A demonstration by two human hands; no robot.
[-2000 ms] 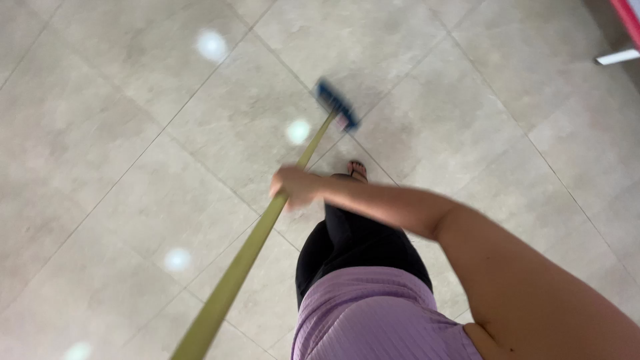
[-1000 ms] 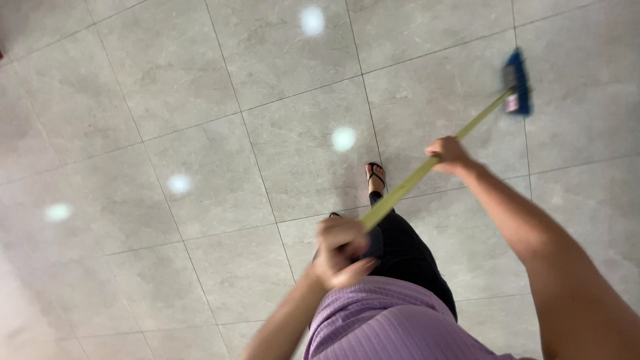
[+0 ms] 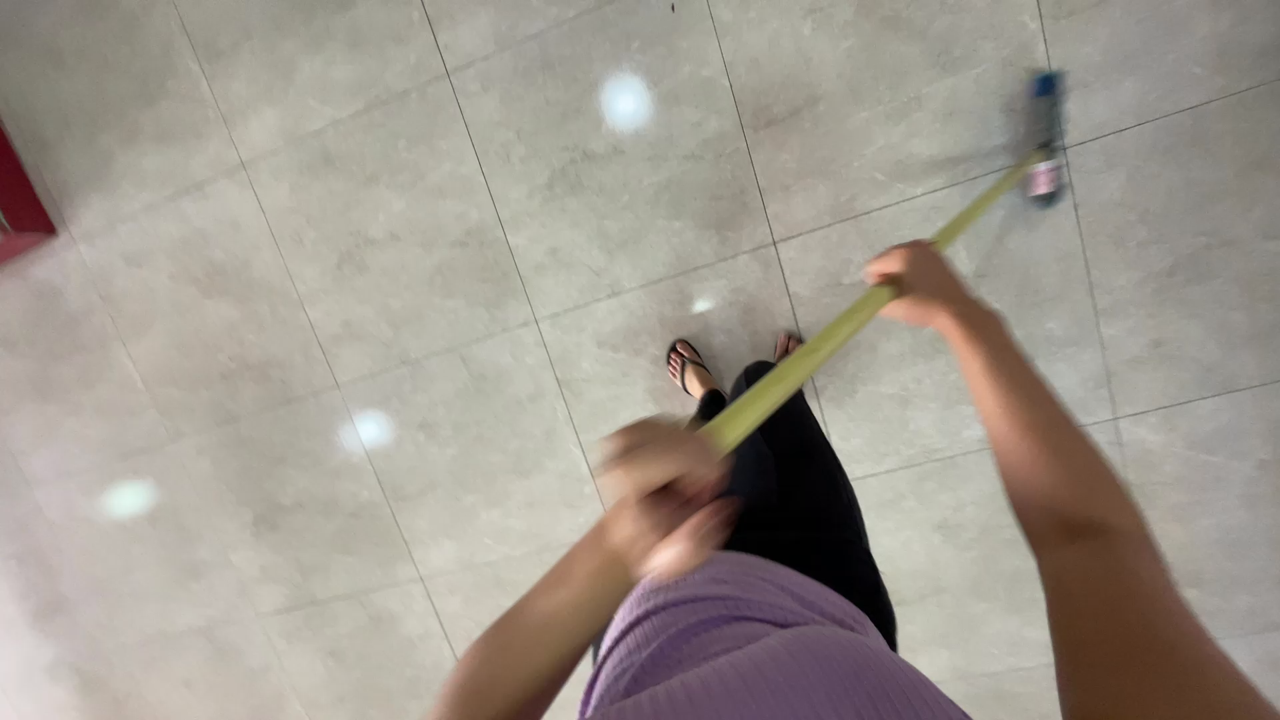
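A long yellow-green broom handle [image 3: 800, 365] slants from my waist up to the right. My left hand [image 3: 672, 495], blurred, is closed around its upper end in front of my purple top. Farther down the pole, my right hand [image 3: 922, 284] grips it, with the arm reaching out from the lower right. At the far end of the handle is the blue broom head [image 3: 1045, 140], blurred by motion, with a pinkish-white patch on it. It is at the floor, ahead and to the right of my feet. The bristles cannot be made out.
Large grey floor tiles [image 3: 420, 260] with dark joints reflect several bright spots of light. A red object [image 3: 22, 200] juts in at the left edge. My feet in black flip-flops [image 3: 688, 368] stand just beyond my knees, one partly hidden behind the handle.
Two seconds ago only one hand showed on the handle, and the broom head was near my foot; a second ago both hands were on it and the head was out to the right. The view has shifted.
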